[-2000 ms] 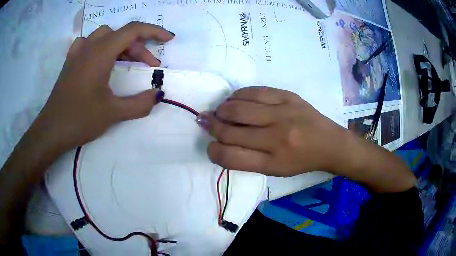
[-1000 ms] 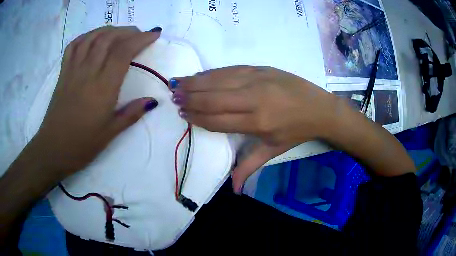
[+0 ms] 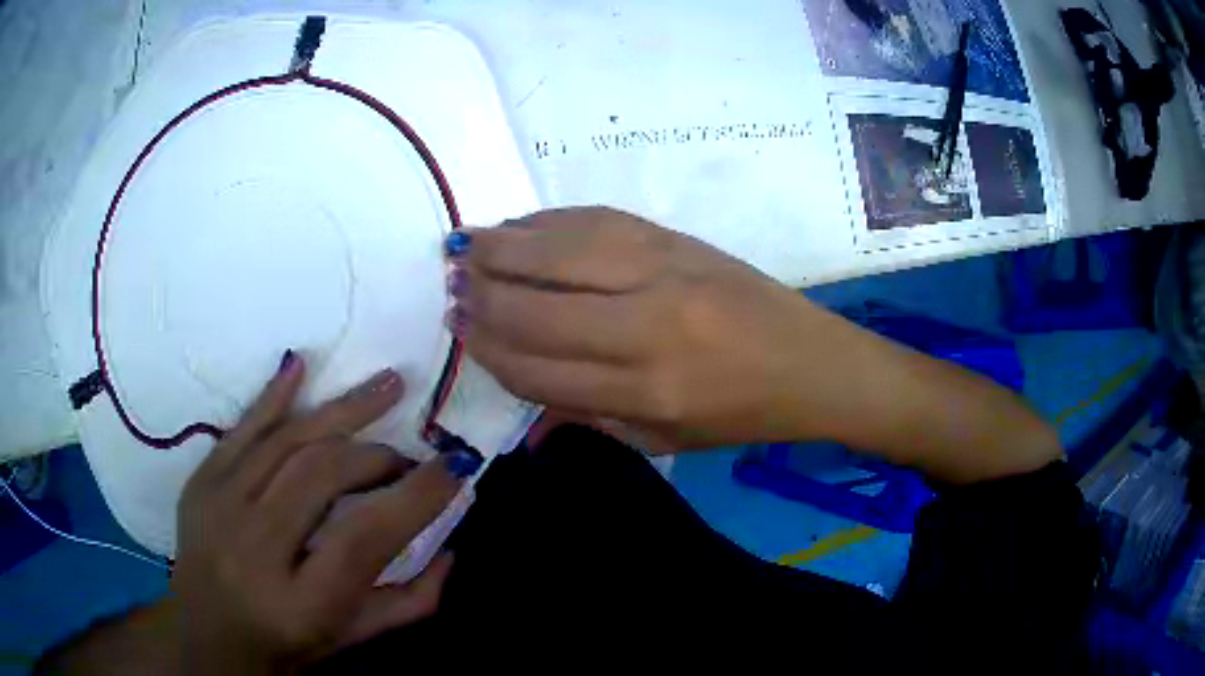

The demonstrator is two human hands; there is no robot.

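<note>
The white rounded panel [image 3: 264, 277] lies at the bench edge by my lap. A red-and-black wire [image 3: 128, 172] runs in a ring on it. Black connectors sit on the ring at the top [image 3: 311, 44], the left [image 3: 87, 388] and the lower right [image 3: 453, 446]. My right hand [image 3: 595, 324] lies at the panel's right side with its fingertips pressed on the wire. My left hand [image 3: 317, 528] is spread over the panel's lower part, one fingertip on the lower-right connector. It hides the ring's lower end.
A printed picture sheet [image 3: 925, 238] lies at the right, with dark tweezers [image 3: 954, 99] on it. A black bracket [image 3: 1121, 99] lies at the far right. A thin white cable [image 3: 79, 535] hangs at the lower left. Blue plastic stools [image 3: 826, 482] stand below the bench edge.
My left hand has moved from the panel's upper left down to its lower part, uncovering the top and left connectors. The panel appears turned and higher in view. My right hand stays on the wire.
</note>
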